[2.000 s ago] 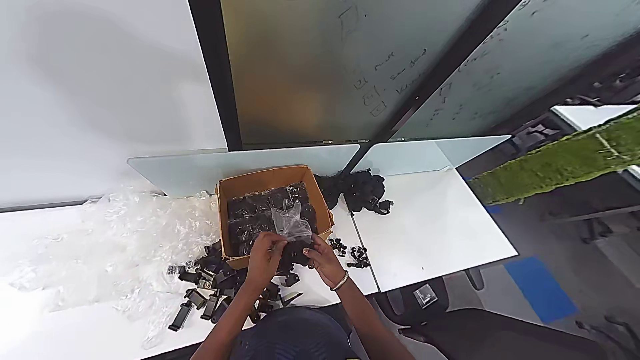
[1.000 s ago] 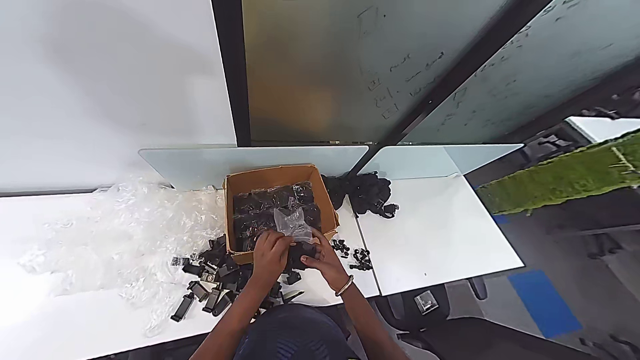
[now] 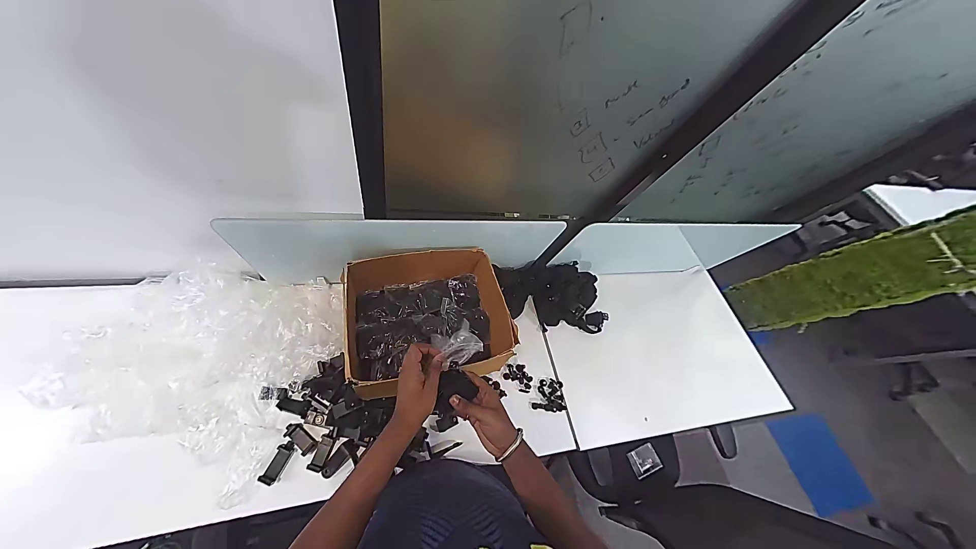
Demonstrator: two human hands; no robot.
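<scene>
My left hand [image 3: 418,379] pinches the edge of a clear plastic bag [image 3: 460,345] at the near rim of a cardboard box [image 3: 428,263]. My right hand [image 3: 483,412] holds a black part [image 3: 456,386] just beneath the bag; its exact kind cannot be made out. Inside the box lie many black items in clear wrapping [image 3: 415,305]. Loose black plastic parts [image 3: 324,450] are heaped left of my forearms, and small black pieces [image 3: 549,394] lie to the right of my right hand.
Crumpled clear plastic bags [image 3: 198,351] cover much of the white table [image 3: 656,366] on the left. A tangled black bundle [image 3: 566,293] lies right of the box, before a low glass divider [image 3: 396,242]. A dark chair [image 3: 686,511] stands at the near right.
The black part in my right hand shows more plainly below the bag now. Both hands have stayed close together at the box's near rim.
</scene>
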